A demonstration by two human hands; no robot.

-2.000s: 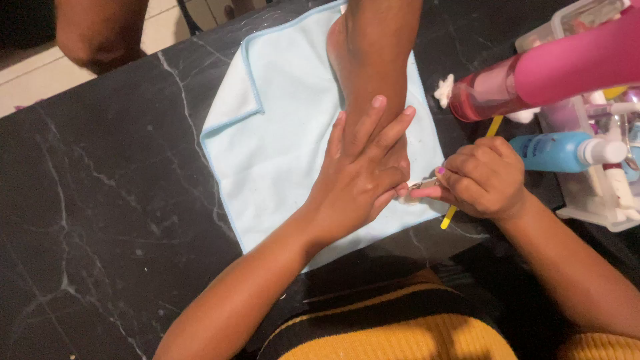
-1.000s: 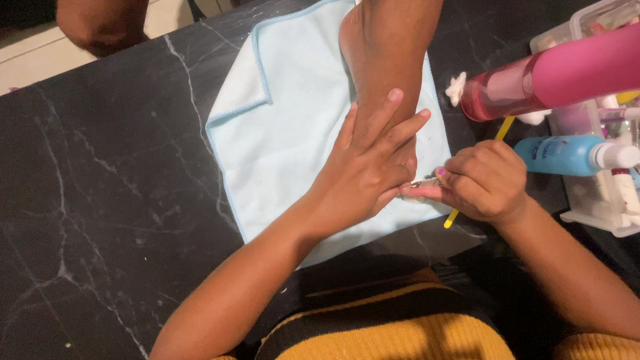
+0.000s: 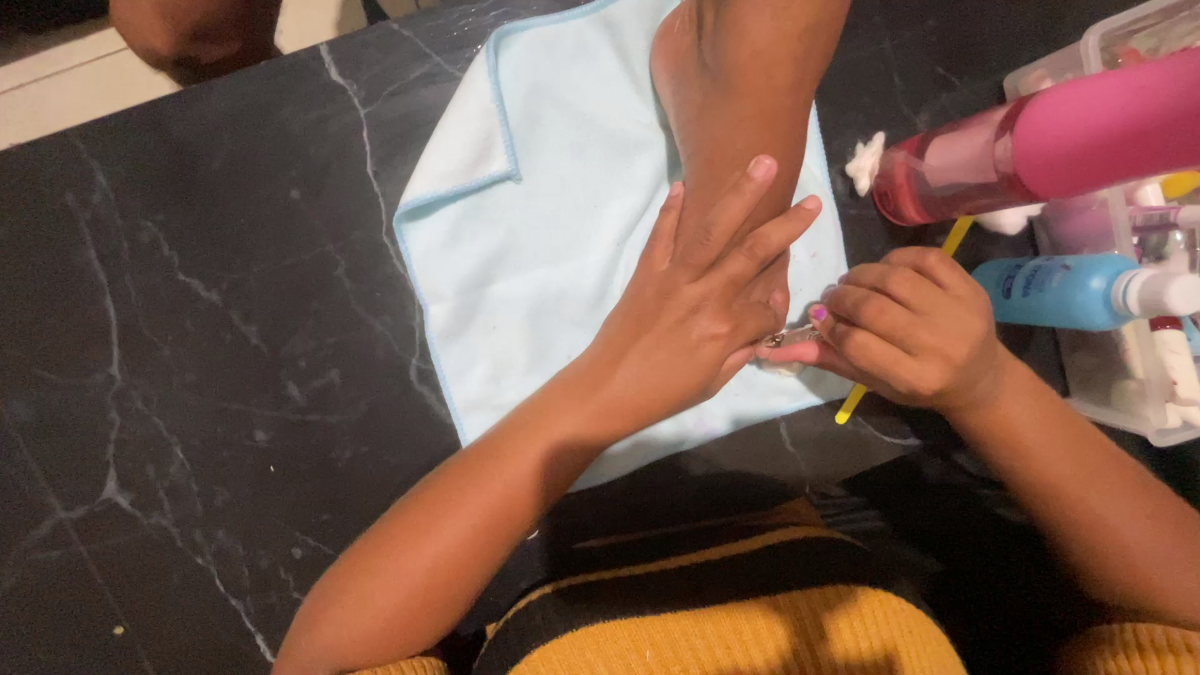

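Note:
Another person's bare foot (image 3: pixel 741 103) rests on a light blue cloth (image 3: pixel 562 262). My left hand (image 3: pixel 694 291) lies over the front of that foot, fingers spread on top and the thumb side down by the toes, gripping it. In my right hand (image 3: pixel 900 328) is a small metal nail clipper (image 3: pixel 793 336), its jaws at the toes beside my left hand. The toes are mostly hidden under my left hand. A yellow stick (image 3: pixel 849 405), perhaps a nail file, passes beneath my right hand at the cloth's edge.
The table (image 3: pixel 234 375) has a black marble pattern. At the right are a pink bottle (image 3: pixel 1106 131), a blue bottle with a white cap (image 3: pixel 1059 291), white cotton (image 3: pixel 864 164) and a clear plastic bin (image 3: pixel 1116 403) of small bottles. Another person's knee (image 3: pixel 197 33) shows beyond the table.

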